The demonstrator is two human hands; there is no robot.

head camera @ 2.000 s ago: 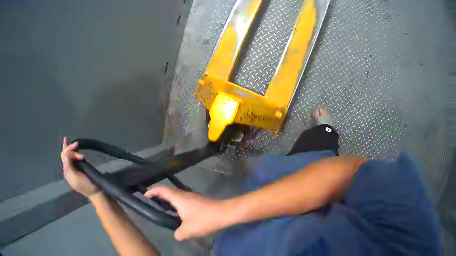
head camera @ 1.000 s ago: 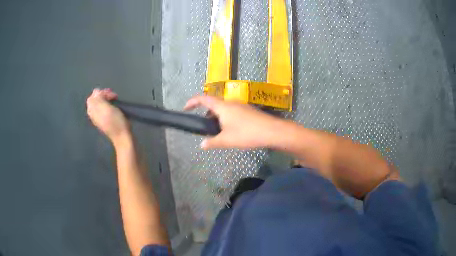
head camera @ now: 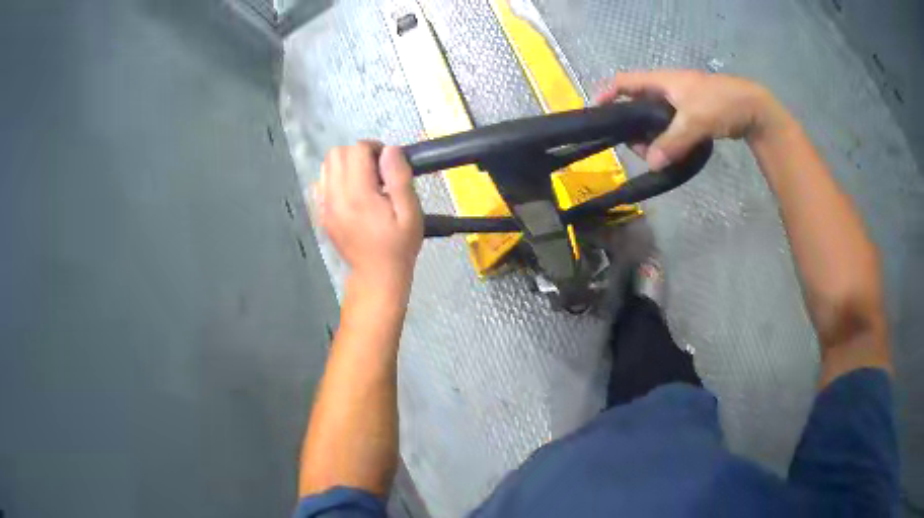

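The black looped pallet truck handle [head camera: 522, 137] is in the middle of the view, above the yellow pallet truck [head camera: 600, 184]. My left hand [head camera: 373, 202] is closed around the loop's left end. My right hand [head camera: 699, 111] is closed around its right end. Both hands are bare. The two forks run away from me towards the top edge, the left one worn pale. A wheel shows at the handle's foot. The fork tips are cut off or hard to make out.
A patterned metal floor [head camera: 476, 364] lies under the truck. A smooth grey wall [head camera: 152, 273] stands on the left, and another dark wall is at the upper right. My foot and dark trouser leg are just right of the truck's wheel.
The handle has moved from the left to the middle of the view, and its full loop shows again. The forks now slant up to the left. Both hands have stayed on the handle.
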